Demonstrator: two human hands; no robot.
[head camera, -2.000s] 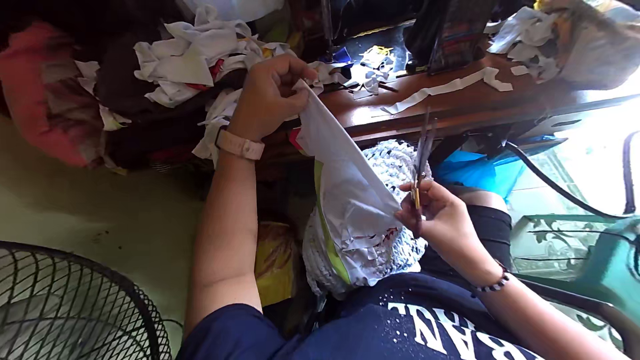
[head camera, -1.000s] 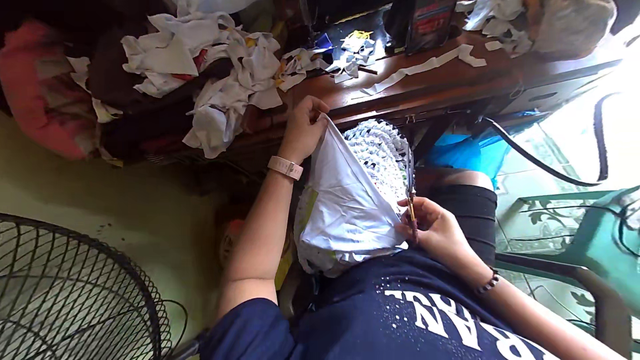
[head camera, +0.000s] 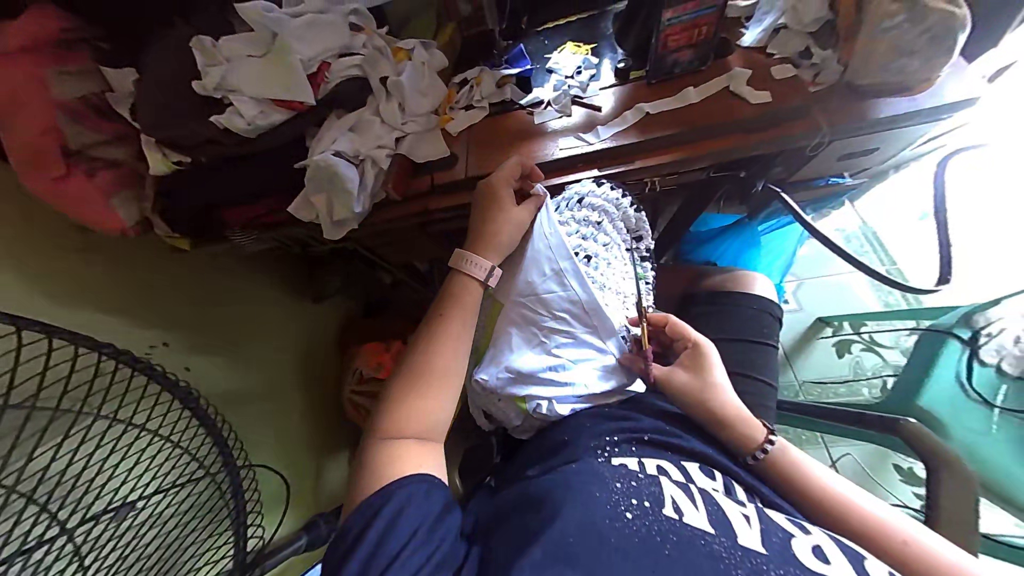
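Note:
My left hand (head camera: 506, 206) pinches the upper corner of a white piece of cloth (head camera: 552, 320), which hangs down over my lap with a straight edge slanting toward my right hand. In my right hand (head camera: 676, 356) is a pair of scissors (head camera: 642, 312), blades pointing up and away from me; whether the blades are apart is hard to tell. The fingers of that hand also touch the cloth's right corner. Beneath and behind the cloth lies a round, textured white piece with black specks (head camera: 600, 232), partly covered.
White fabric scraps (head camera: 376, 120) are heaped at the upper left. More small scraps and a long white strip (head camera: 672, 102) lie on the brown wooden table (head camera: 512, 148). A black-caged fan (head camera: 120, 456) stands lower left, a green plastic chair (head camera: 952, 392) at the right, with a blue plastic bag (head camera: 744, 240) under the table.
Since two seconds ago, my left hand has lowered the cloth's corner toward my lap. The cloth now lies more bunched over my lap, and the scissors remain in my right hand.

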